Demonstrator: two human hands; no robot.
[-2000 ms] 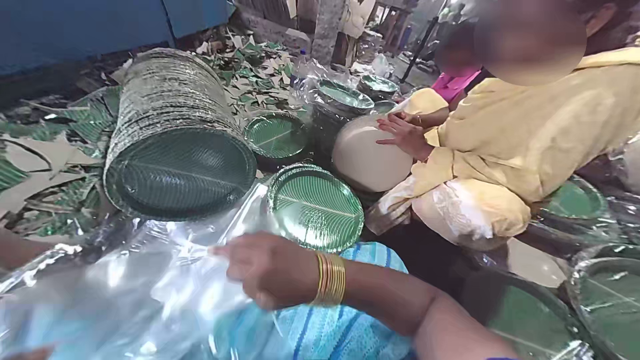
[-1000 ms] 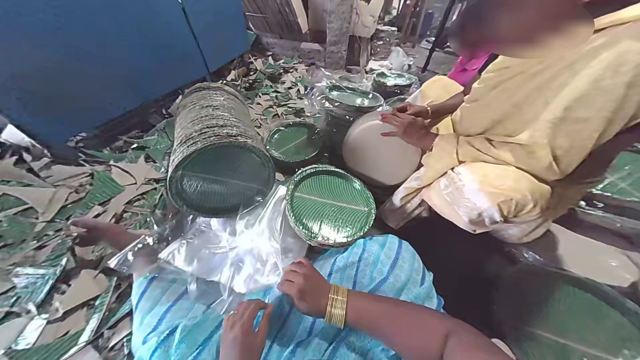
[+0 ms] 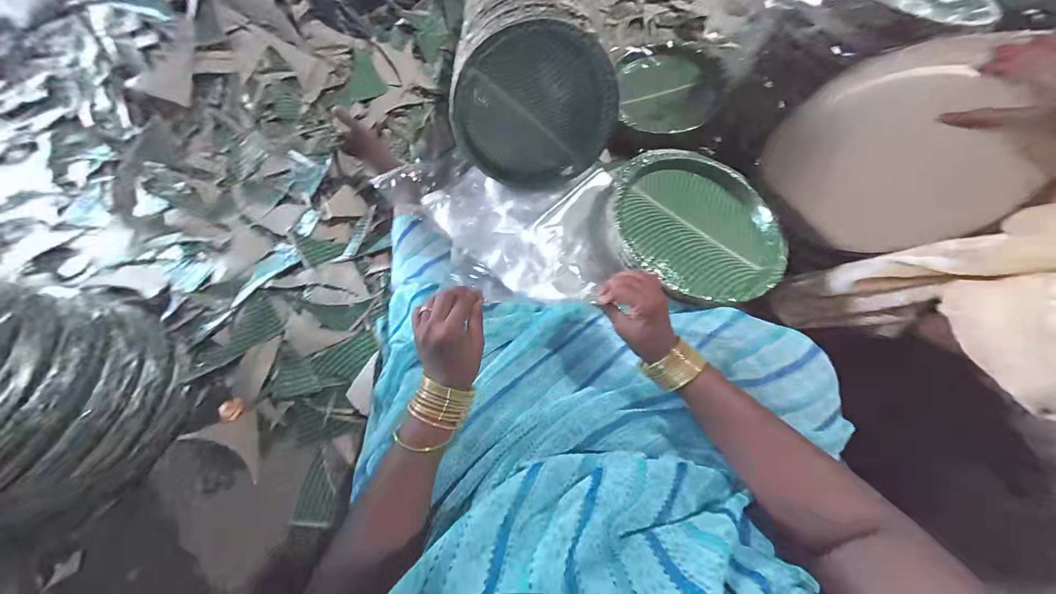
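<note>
A clear plastic bag (image 3: 520,235) lies spread over my lap, its near edge running between my two hands. My left hand (image 3: 450,334) pinches that edge at its left end, fingers curled. At the right end my right hand (image 3: 637,312) grips it between thumb and fingers. Just beyond my right hand stands a stack of green leaf-patterned plates (image 3: 701,227) with a shiny rim. A long stack of plates lies on its side past the bag, its dark green end plate (image 3: 536,103) facing me.
Cut scraps of green and grey board (image 3: 322,280) cover the ground at left, beside another plate stack (image 3: 82,404). Another green plate (image 3: 668,91) sits beyond. At right a co-worker's hand (image 3: 1006,99) rests on a large pale round board (image 3: 891,157).
Both hands have come to the bag's near edge, apart from each other; one second ago they were close together over my lap. The view has tilted down.
</note>
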